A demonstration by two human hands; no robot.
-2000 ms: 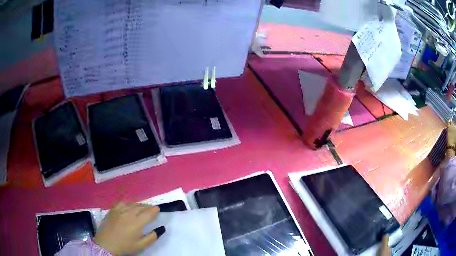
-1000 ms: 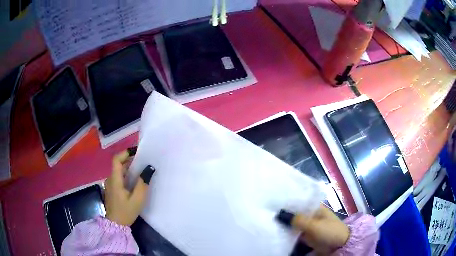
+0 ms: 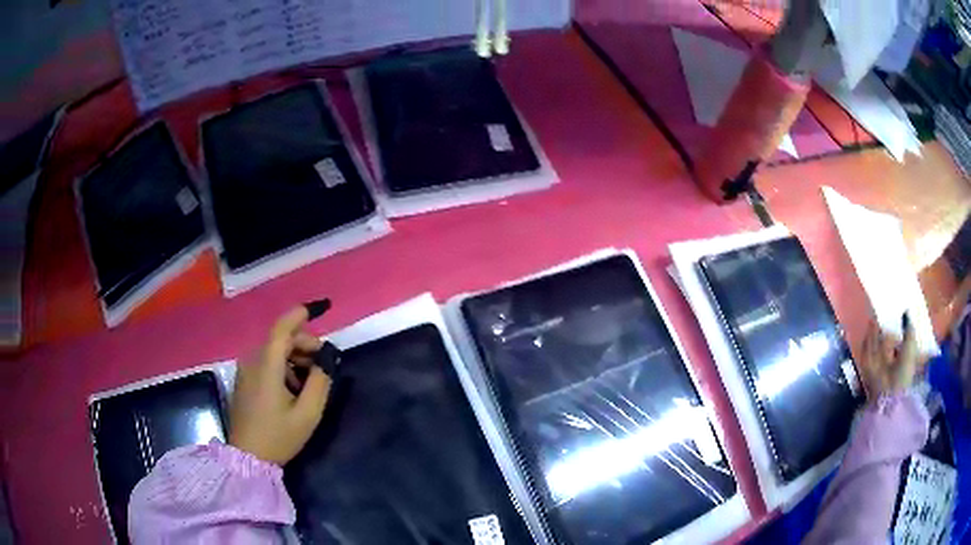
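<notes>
My left hand (image 3: 285, 389), with black finger cots, is held over the upper left edge of a dark tablet (image 3: 399, 447) on white backing; its fingers are apart and it holds nothing. My right hand (image 3: 892, 360) is at the right and grips the lower end of a white sheet (image 3: 875, 256). A film-covered tablet (image 3: 596, 394) lies in the middle with wrinkled, glossy streaks. Another tablet (image 3: 777, 341) lies to its right, reflecting light. A tablet at the left (image 3: 160, 431) is partly hidden by my left sleeve.
Three dark tablets lie at the back: left (image 3: 144, 218), middle (image 3: 282, 170) and right (image 3: 447, 122). A large written sheet (image 3: 234, 37) with pale clips (image 3: 492, 27) is behind them. A red wrapped post (image 3: 754, 122) stands at the upper right. A handwritten label (image 3: 926, 500) is lower right.
The white sheet has moved from over the near tablets to the far right in my right hand. My left hand has let go of it, and the near dark tablet is uncovered.
</notes>
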